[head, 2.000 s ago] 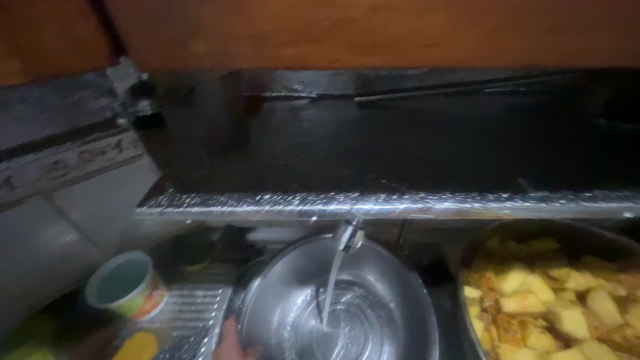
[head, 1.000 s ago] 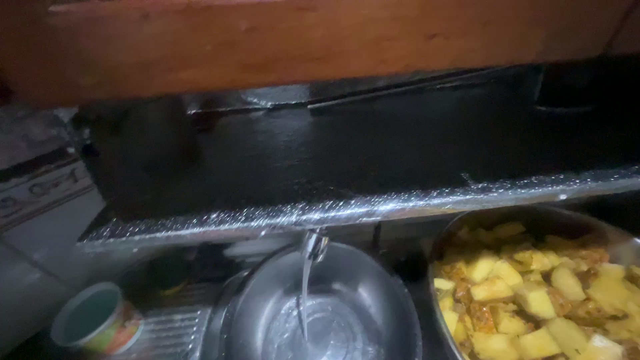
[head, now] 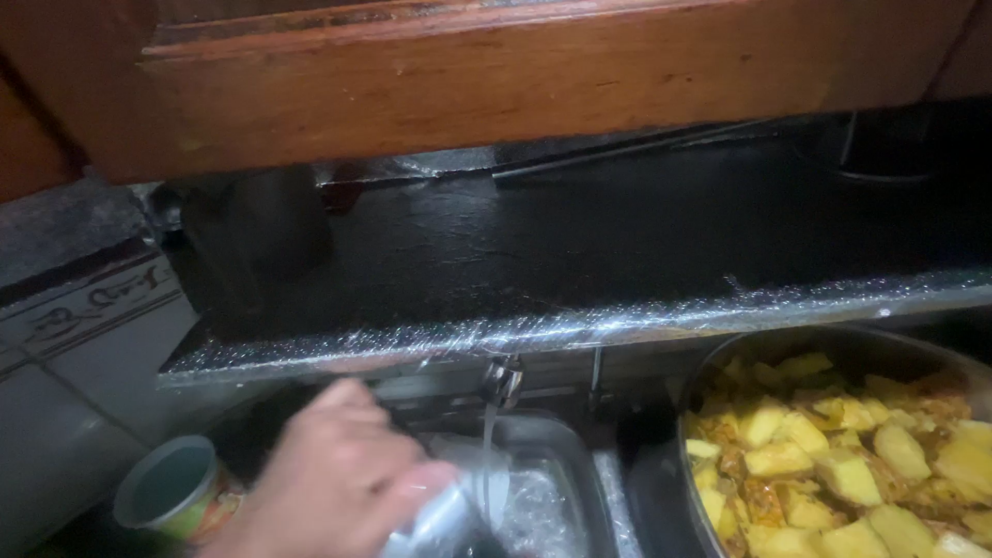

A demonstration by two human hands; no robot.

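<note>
My left hand [head: 349,473], blurred, reaches in from the lower left, its fingers closed on a shiny metal vessel [head: 434,523] that the bottom edge of the view cuts off. Most of the vessel is hidden, so its shape cannot be told. Just to its right, water runs from a chrome tap [head: 504,380] into the dark sink basin [head: 585,465], where the water is churned up. My right hand is not in view. A large metal pot [head: 692,457] at the right holds chunks of yellow, potato-like food [head: 849,473] with browned pieces among them.
A black speckled stone shelf [head: 542,325] crosses above the tap and overhangs the sink. Above it is a brown wooden cabinet [head: 496,93]. A plastic tub [head: 167,484] with a coloured side stands left of my hand, near the tiled wall [head: 93,364].
My left hand has come into view over the sink, shut on a metal vessel. The wide metal bowl seen under the running tap is no longer there, and the basin now shows.
</note>
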